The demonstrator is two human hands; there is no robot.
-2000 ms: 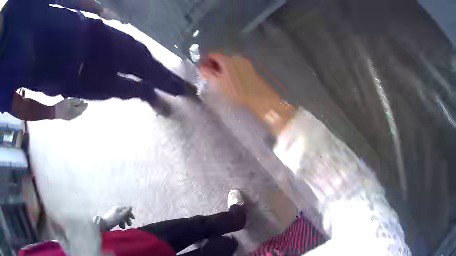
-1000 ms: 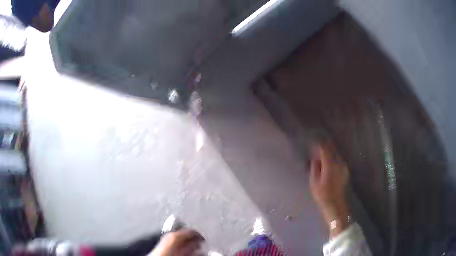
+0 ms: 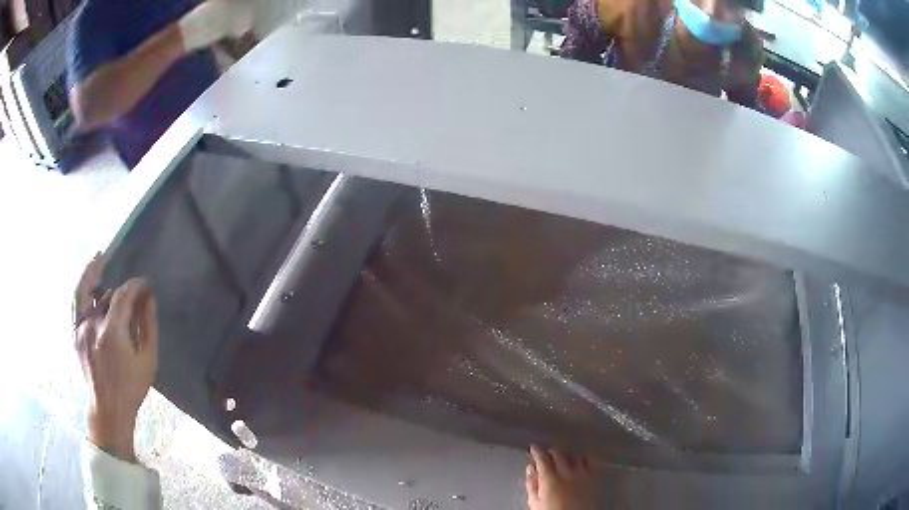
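A large grey cabinet housing (image 3: 598, 129) lies in front of me, with a curved top side and large openings. Clear plastic film (image 3: 558, 349) with creases shows across the big opening, brown beneath it. My left hand (image 3: 118, 334) is at the housing's left end, fingers curled over its edge. My right hand (image 3: 560, 480) is at the bottom edge of the picture, partly cut off, its fingertips on the near flange of the opening. A pale crossbar (image 3: 299, 254) divides the openings.
A person in dark blue (image 3: 150, 60) with a white glove stands at the far left of the housing. Another person with a light blue mask (image 3: 710, 22) is behind its far side. A grey slatted object (image 3: 35, 110) stands at the upper left. Pale floor shows at the left.
The view has swung round to show the housing lengthwise. The person in blue is now beyond its left end. My left hand now rests on the left edge; my right is on the near flange.
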